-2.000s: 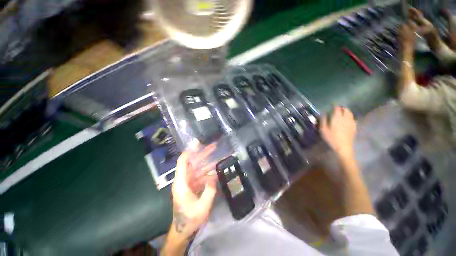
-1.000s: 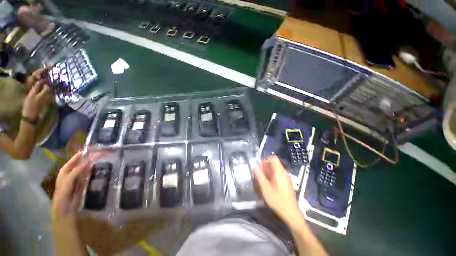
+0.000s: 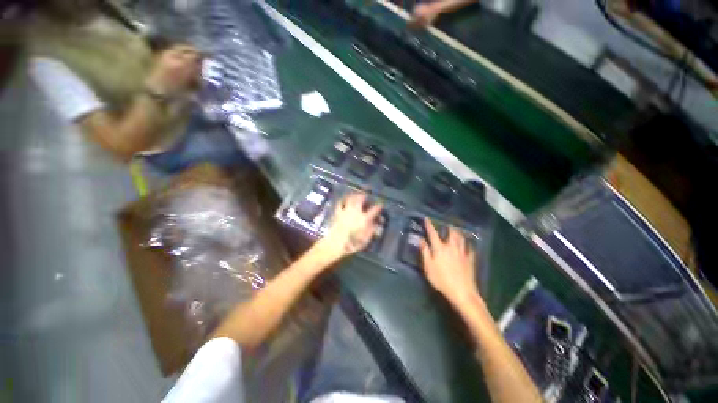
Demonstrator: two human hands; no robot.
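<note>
A clear blister tray with two rows of black phone handsets lies on the green bench. My left hand is over the near row, its fingers bent down on a handset. My right hand is over the near row further right, fingers spread on a handset. A handset with a pale patch shows in the near row's left pocket. Blur hides whether either hand grips a handset.
An open brown carton with crumpled clear film stands at the near left. A person works at the upper left. A white scrap lies behind the tray. The grey tester and test fixtures are at the right.
The tray, earlier held up by both hands, now lies on the bench. Both hands have moved from its sides onto its near row. The view has turned left, bringing the carton into view.
</note>
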